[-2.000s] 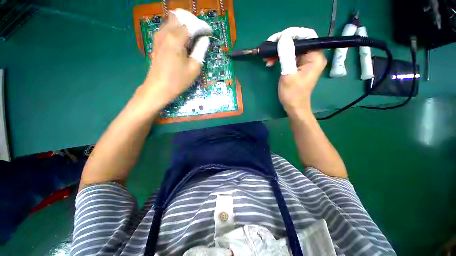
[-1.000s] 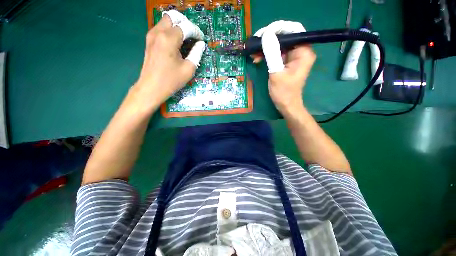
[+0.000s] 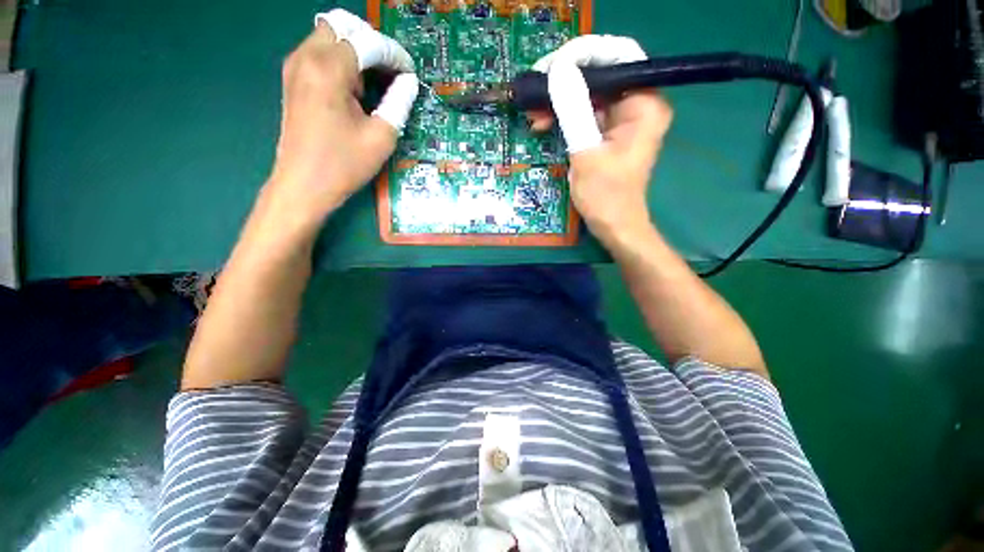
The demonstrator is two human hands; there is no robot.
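Note:
The green circuit board panel (image 3: 486, 203) lies on the orange fixture (image 3: 486, 239) near the bench's front edge. My right hand (image 3: 610, 129), with white finger cots, holds the black soldering iron (image 3: 669, 73); its tip points left over the middle of the panel. My left hand (image 3: 343, 113), with white cots on thumb and finger, is at the panel's left side. Its fingertips pinch a very thin silvery strand, seemingly solder wire (image 3: 427, 88), reaching towards the iron's tip. Whether tip and strand touch is too small to tell.
White-handled pliers (image 3: 836, 151) and a thin grey tool (image 3: 788, 67) lie at the right. A flat black glossy object (image 3: 883, 205) lies under the black cord. A black box (image 3: 944, 81) stands far right, beside part of a yellow-rimmed round item (image 3: 858, 13). Someone's dark-clothed leg shows lower left.
The panel and fixture appear further right in the view. The iron's tip has moved from the panel's right edge to over its middle. My left hand has moved from over the panel to its left side.

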